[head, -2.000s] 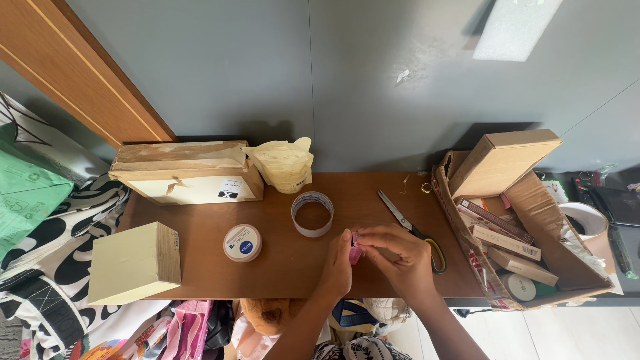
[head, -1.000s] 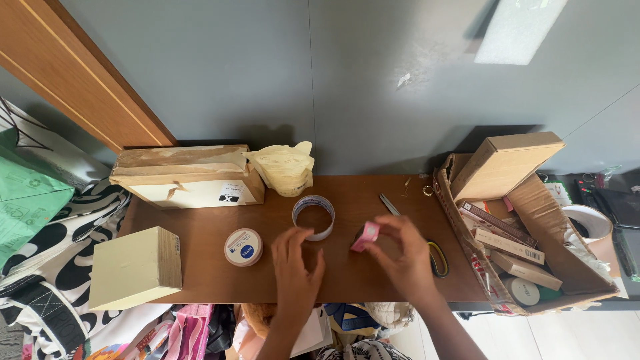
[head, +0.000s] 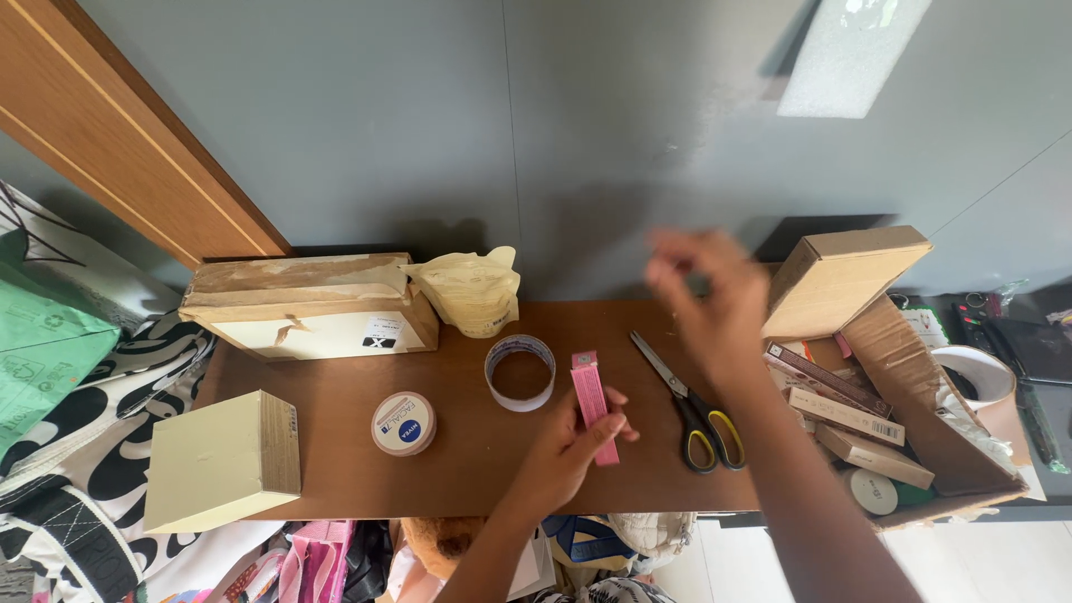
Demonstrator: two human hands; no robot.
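Observation:
My left hand (head: 582,444) holds a narrow pink cardboard box (head: 591,402) upright above the brown wooden table. Blurred by motion, my right hand (head: 712,293) is raised near the gray wall, left of the open carton; whether something small is between its fingertips is unclear. Scissors with black and yellow handles (head: 699,419) lie on the table between the pink box and the carton. A roll of tape (head: 519,373) stands flat behind my left hand, and a round Nivea tub (head: 404,424) sits farther left.
An open cardboard carton (head: 913,352) holding several small boxes is at the right. A cream box (head: 205,469) is at the front left, with a taped cardboard box (head: 318,331) and a cream pouch (head: 473,293) behind. Bags (head: 322,553) are below the table's front edge.
My hands were together at first, then apart with a pink thing at the right hand. Now the left hand holds the pink box, and the right hand has risen toward the wall.

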